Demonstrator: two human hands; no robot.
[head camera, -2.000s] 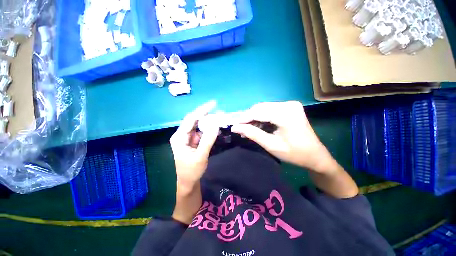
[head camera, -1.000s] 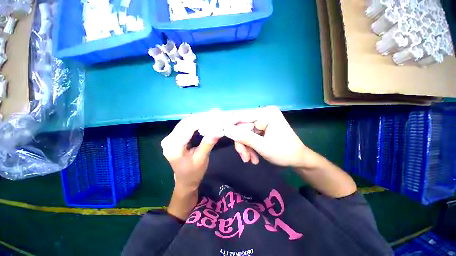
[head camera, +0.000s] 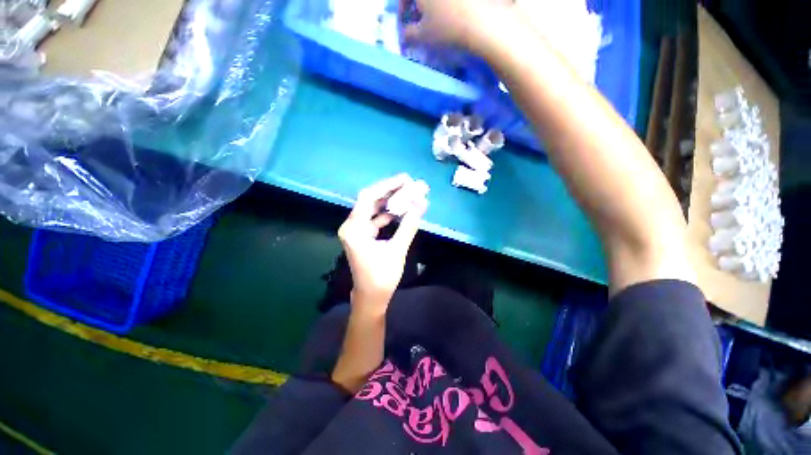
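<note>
My left hand (head camera: 378, 233) holds a white plastic housing (head camera: 407, 197) between thumb and fingers, just off the bench's front edge. My right hand (head camera: 453, 22) reaches to the left blue bin (head camera: 382, 69) at the top of the view; its fingertips are blurred and cut off near the edge, so I cannot tell whether it holds anything. White pieces lie in this bin and in the right blue bin (head camera: 628, 62). A loose cluster of white housings (head camera: 462, 142) lies on the bench in front of the bins.
A clear plastic bag (head camera: 169, 151) with brown cardboard (head camera: 111, 40) inside lies at left. Upright white assemblies (head camera: 742, 195) stand on cardboard (head camera: 707, 115) at right. A blue crate (head camera: 116, 271) sits below the bench. Part of another person (head camera: 782, 409) shows at lower right.
My hands have parted: the right has moved up to the left bin, while the left stays near the bench edge with a housing. The view has turned and tilted.
</note>
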